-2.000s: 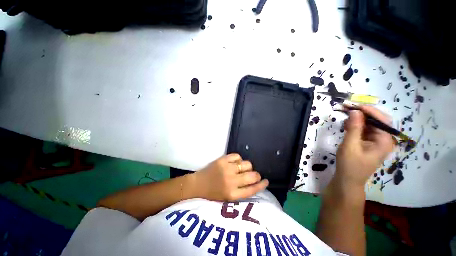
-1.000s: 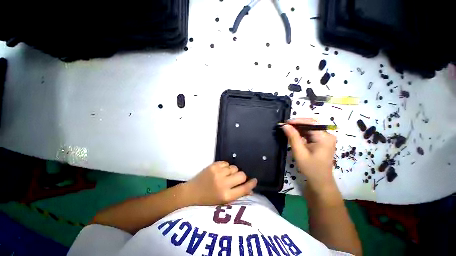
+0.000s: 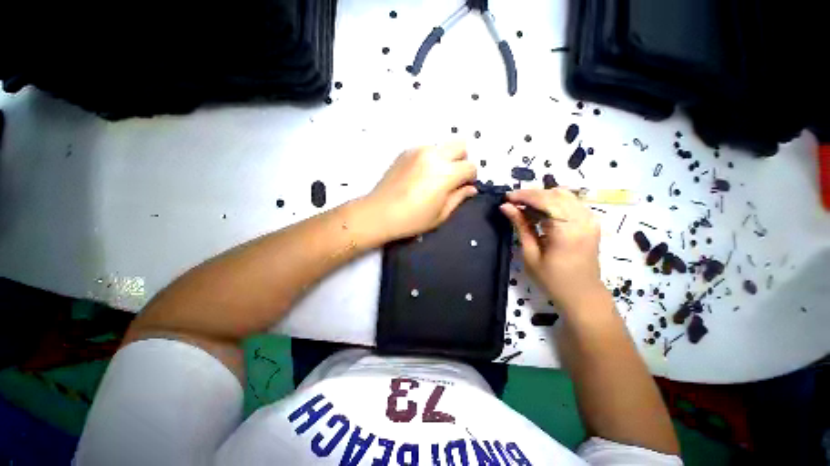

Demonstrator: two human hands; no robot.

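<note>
The black tablet case (image 3: 443, 282) lies on the white table in front of my body, with several white dots showing in its back. My left hand (image 3: 426, 193) grips the far edge of the case near its upper left, fingers bent over the rim. My right hand (image 3: 557, 235) is at the far right corner, thumb and forefinger close together at the rim. The dark trimming knife is mostly hidden in my right hand; its tip cannot be made out. A second knife with a pale yellow handle (image 3: 612, 196) lies just beyond my right hand.
Side cutters (image 3: 466, 41) lie spread open beyond the case. Stacked black cases stand at the back left (image 3: 173, 55) and back right (image 3: 673, 55). Black plugs, oval pieces (image 3: 696, 329) and thin offcuts are scattered at right. One oval piece (image 3: 318, 193) lies left of my left forearm.
My left hand has moved from the near edge of the case to its far edge. My right hand has moved up and left to the far corner. The second white dot row now shows fully.
</note>
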